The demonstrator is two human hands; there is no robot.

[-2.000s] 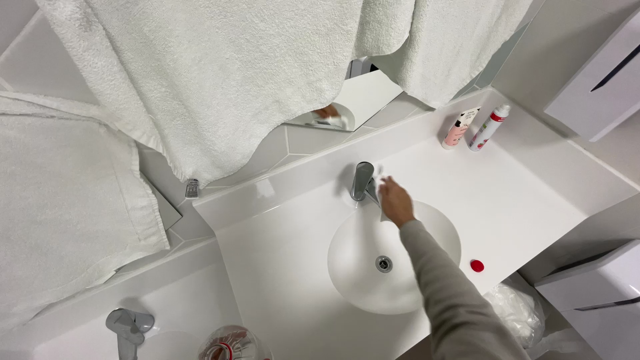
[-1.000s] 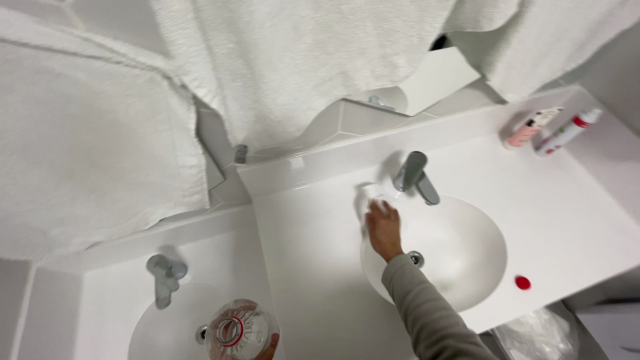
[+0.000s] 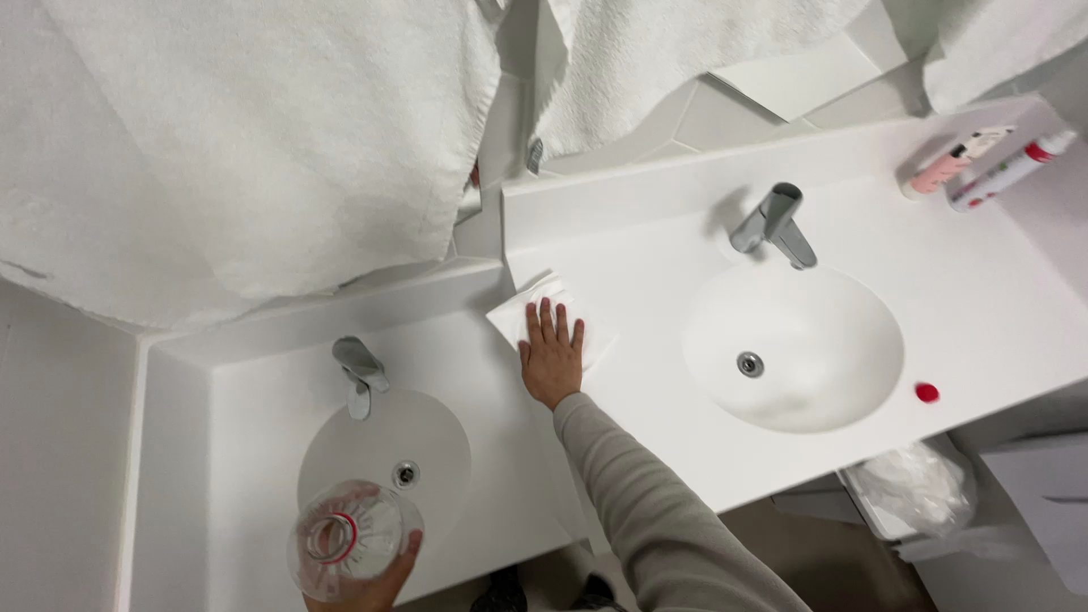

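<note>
My right hand (image 3: 552,361) lies flat on a white cloth or paper wipe (image 3: 518,319), fingers spread a little, at the left end of the right-hand white countertop (image 3: 629,357). My left hand (image 3: 387,582) grips a clear plastic bottle (image 3: 382,531), uncapped and with a red ring at its neck, over the front of the left sink (image 3: 340,450). A small red cap (image 3: 926,393) rests on the counter to the right of the right sink (image 3: 795,348).
Grey faucets (image 3: 773,221) stand behind both sinks. Two tubes or bottles (image 3: 943,170) are at the back right corner. White towels (image 3: 255,153) hang above. Below the counter's front edge is a bin with a plastic liner (image 3: 914,489).
My right hand has moved left from beside the right faucet to the counter's left end. The bottle is still in my left hand. The view has shifted left.
</note>
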